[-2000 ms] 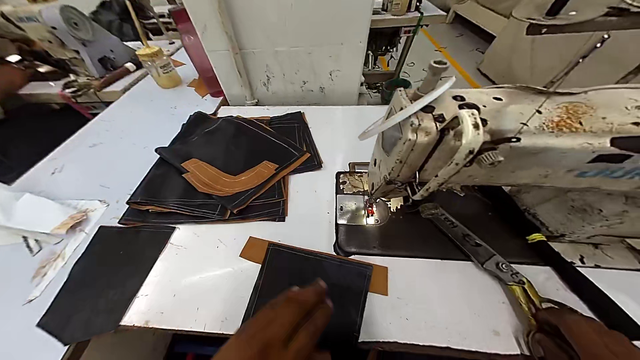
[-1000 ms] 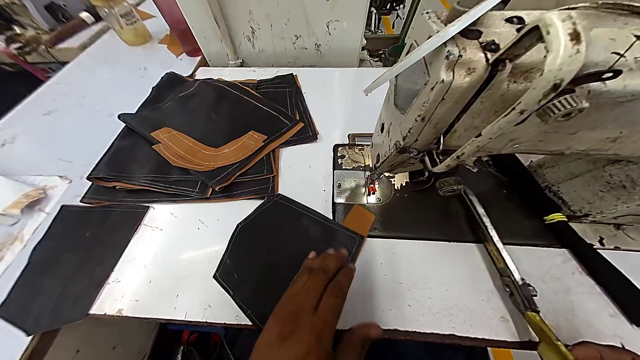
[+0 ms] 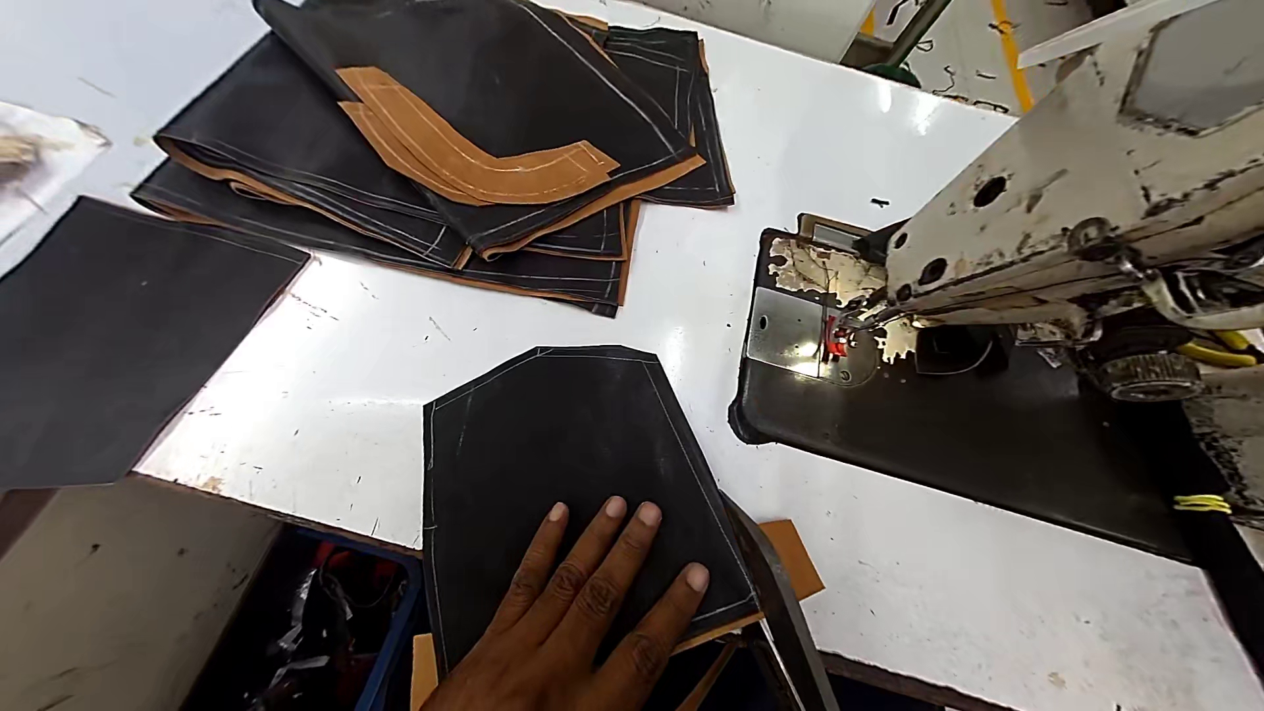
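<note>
My left hand (image 3: pixel 592 622) lies flat with spread fingers on a black panel (image 3: pixel 553 425) with white marked lines and brown material under its lower edge. Scissors (image 3: pixel 790 622) have their blades at the panel's lower right corner, beside a brown tab (image 3: pixel 793 560). My right hand is out of view. Behind the panel, a pile of folded black pieces with brown undersides (image 3: pixel 553 242) carries curved brown strips (image 3: pixel 474 163). Another black piece (image 3: pixel 118 336) lies at the left.
A worn sewing machine (image 3: pixel 1066 227) stands at the right, its metal needle plate (image 3: pixel 785 331) set in a dark bed. A blue crate (image 3: pixel 395 632) holding dark items sits below the white table's front edge (image 3: pixel 296 509). White material (image 3: pixel 39 168) lies at the far left.
The scissors have moved from the right, near the machine, to the panel's lower right corner. The panel has been turned, with my left hand on it. The view has moved closer to the table.
</note>
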